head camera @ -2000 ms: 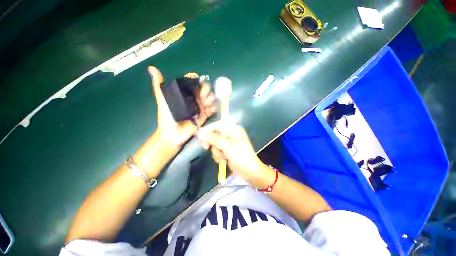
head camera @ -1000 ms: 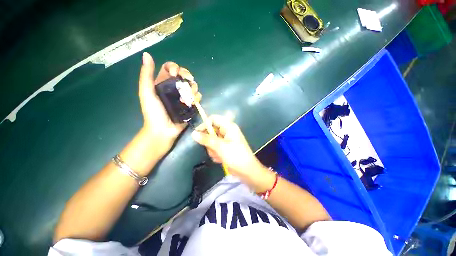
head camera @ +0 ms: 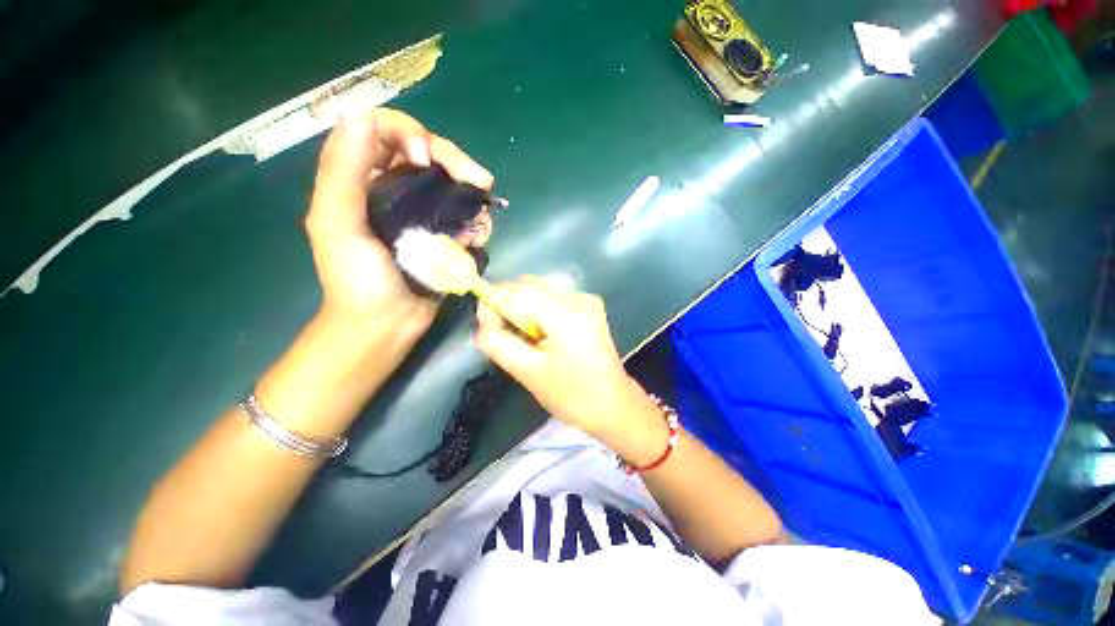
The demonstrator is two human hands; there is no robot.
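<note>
My left hand holds a black power adapter, fingers curled around its far side, with small pins pointing right. My right hand grips a yellow-handled cleaning stick. Its whitish, brush-like end touches or overlaps the adapter's near face. A bundled black lead lies on the bench near my body, left of my right wrist. Whether it joins the held adapter is partly hidden by my left hand.
A blue tote stands at the right, with black adapters on a white liner. A yellow double-dial object, white paper and white strips lie on the green bench. A green bin is beyond.
My left hand has moved slightly left and turned the adapter. The stick was upright beside it, then came onto the adapter; its end is now at the near face. The bundled lead shows more clearly.
</note>
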